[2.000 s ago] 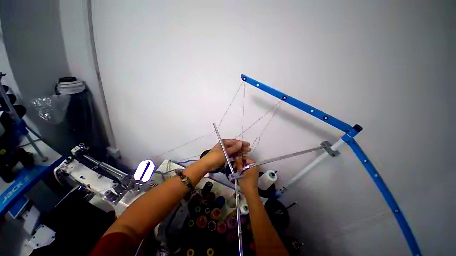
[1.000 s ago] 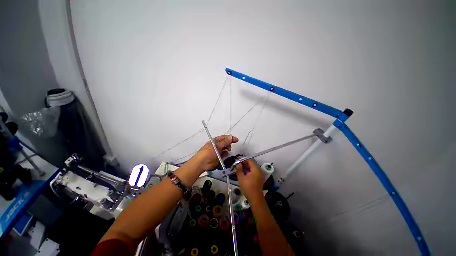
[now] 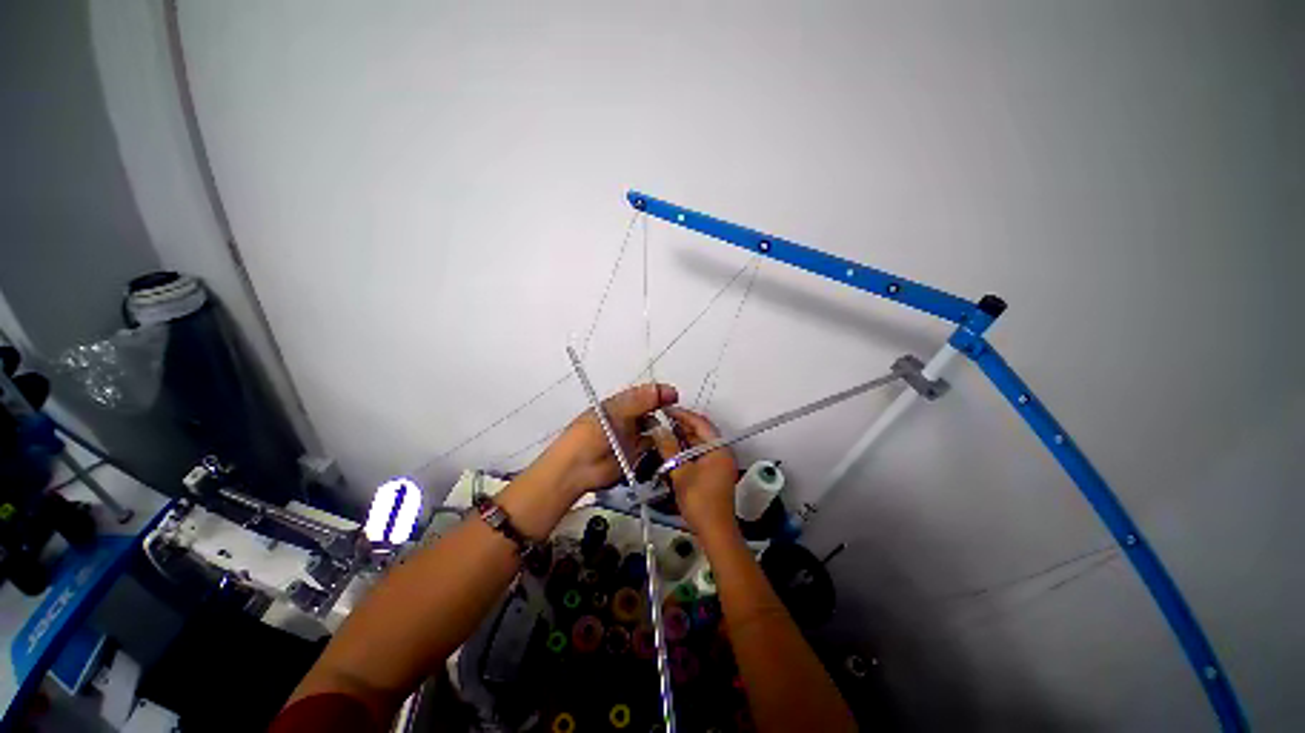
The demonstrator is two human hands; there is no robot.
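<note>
My left hand is raised behind the thin silver rod, fingers bent toward my right hand. My right hand is beside it, below the long grey arm, with its fingertips close to the left ones. Thin threads run down from the blue overhead arm toward both hands. A small pale spot shows between the fingertips. The fingers overlap, and whether they pinch a thread is too small to tell.
Coloured thread spools and a white cone stand below my hands. The sewing machine is at lower left, with black fabric near it. A white pole holds the blue arms at right.
My right hand has risen from lower down, and its fingertips have come back close to my left ones. The view has shifted, so the blue arm sits farther left.
</note>
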